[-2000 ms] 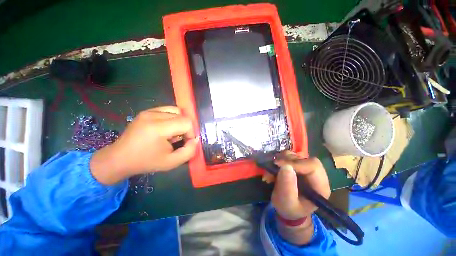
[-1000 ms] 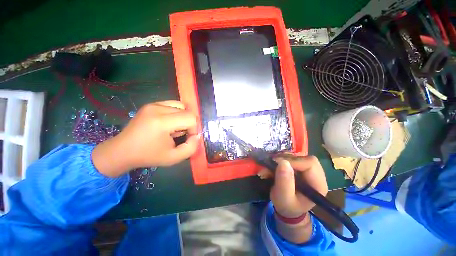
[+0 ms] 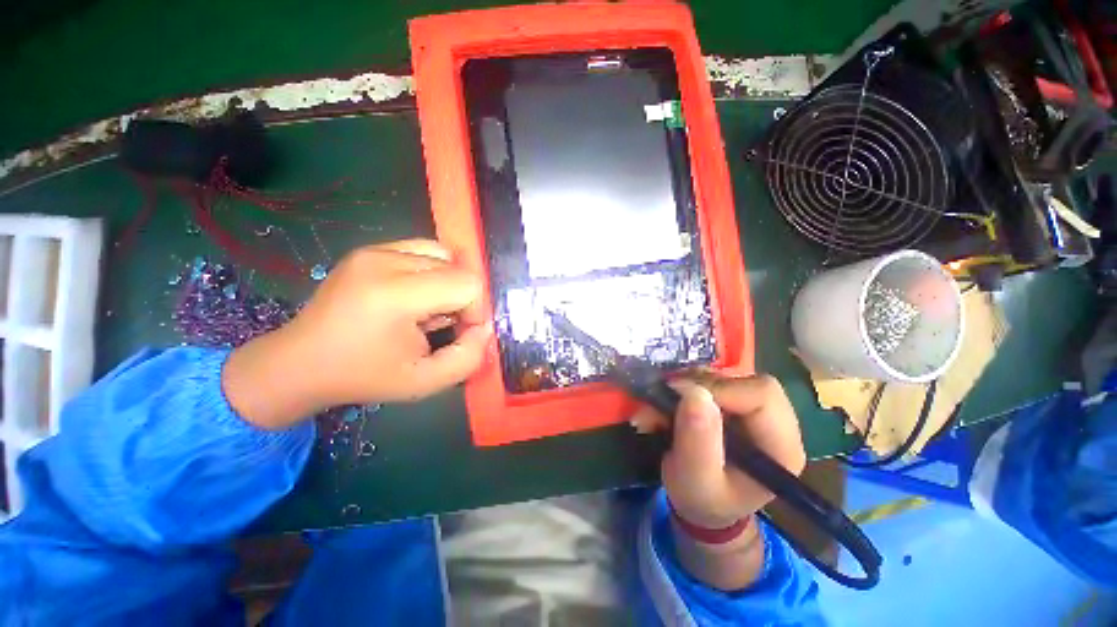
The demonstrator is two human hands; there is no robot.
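A black tablet (image 3: 495,208) with a large grey panel lies inside a red foam frame (image 3: 447,159). My right hand (image 3: 723,447) holds a black soldering iron (image 3: 766,472) like a pen. Its thin metal tip points up and left over the shiny circuit board (image 3: 613,319) at the tablet's near end. My left hand (image 3: 374,325) is at the frame's left edge, thumb and forefinger close together beside the board. Something very thin and pale may be at these fingertips; it is too small to tell. Glare hides much of the board.
Left are a pile of small wired parts (image 3: 221,304), a black block with red wires (image 3: 196,150) and a white foam tray (image 3: 80,294). Right are a black fan (image 3: 851,172), a white cup (image 3: 845,325) on cardboard (image 3: 857,404), and another person's blue sleeve (image 3: 1066,472).
The frame and tablet sit slightly higher in the picture than a second ago. Both hands keep nearly the same place, and the iron tip stays over the board.
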